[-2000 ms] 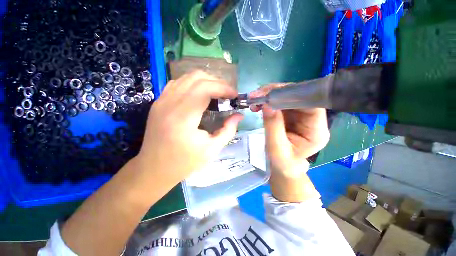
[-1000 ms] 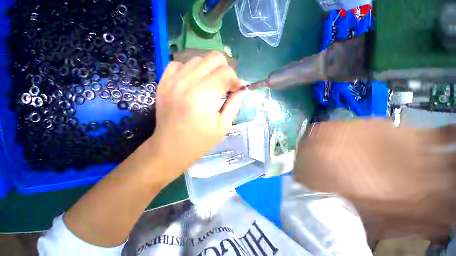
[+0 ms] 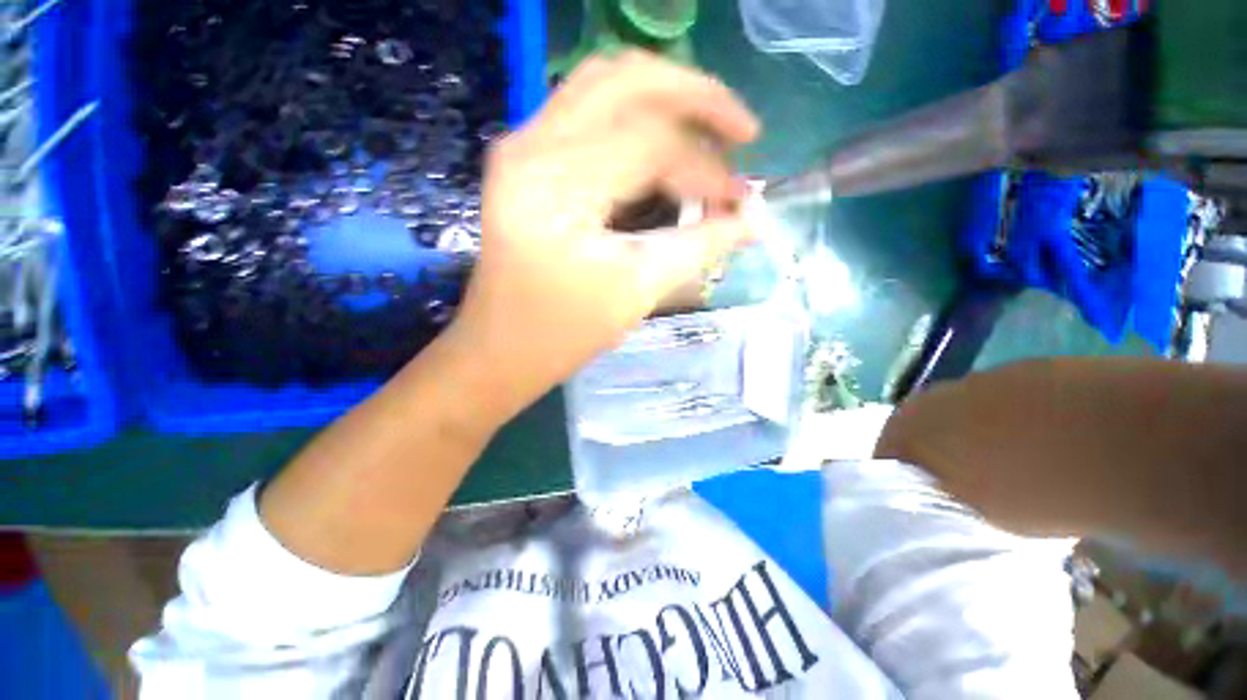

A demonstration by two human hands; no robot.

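Observation:
My left hand (image 3: 574,219) is at the machine, palm down. Its thumb and fingertips come close together beside the tip of the long grey press ram (image 3: 916,148). Whether they hold a small part is hidden by blur and glare. The hand covers most of the fixture area. My right forearm (image 3: 1080,438) runs out over the right edge, blurred, and the right hand cannot be seen. A shallow clear tray (image 3: 656,461) with a few thin silver pins lies below my left hand, nearest my body.
A blue bin of dark and shiny rings (image 3: 308,151) is at left. Another blue bin with silver rods (image 3: 55,274) is at the left edge. The green machine post (image 3: 656,17), clear containers (image 3: 821,30) and blue bins (image 3: 1142,253) stand beyond. Cardboard boxes show at lower right.
My right hand has left the ram tip and gone out past the right edge. The view has shifted left, showing the rod bin. My left hand stays at the machine, its fingers lifted and spread somewhat.

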